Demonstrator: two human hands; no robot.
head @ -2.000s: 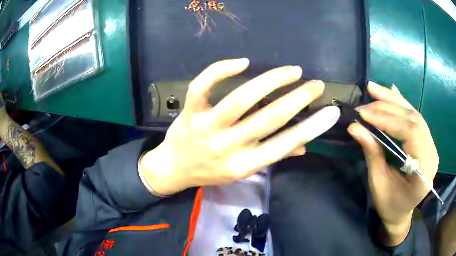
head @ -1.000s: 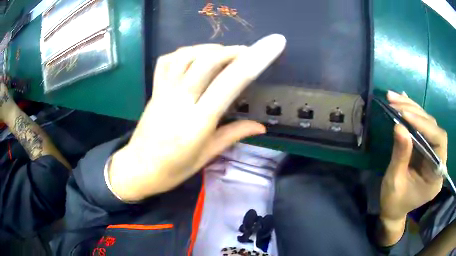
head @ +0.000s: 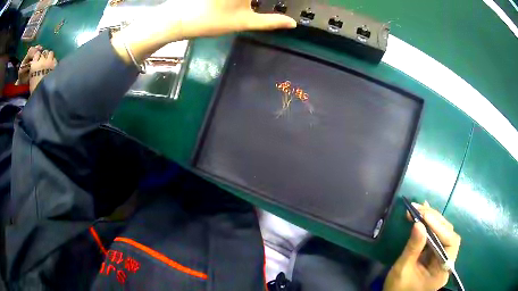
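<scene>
My left hand is at the top of the view, by the left part of a fixture bar beyond the black tray. Its thumb lies along the bar; the hand is partly cut off by the top edge, and its fingers' hold is hidden. The bar carries several small black components. My right hand holds dark tweezers pen-like at the lower right, beside the tray's right corner. A cluster of copper coils with fine leads lies in the tray.
A clear coil box lies left of the tray, partly under my left arm. A white stripe crosses the green bench behind and right of the tray. Another person's hands are at the far left.
The fixture bar has gone from the tray's near edge to beyond its far edge, with my left hand moved there too. The view has shifted. The right hand still holds the tweezers.
</scene>
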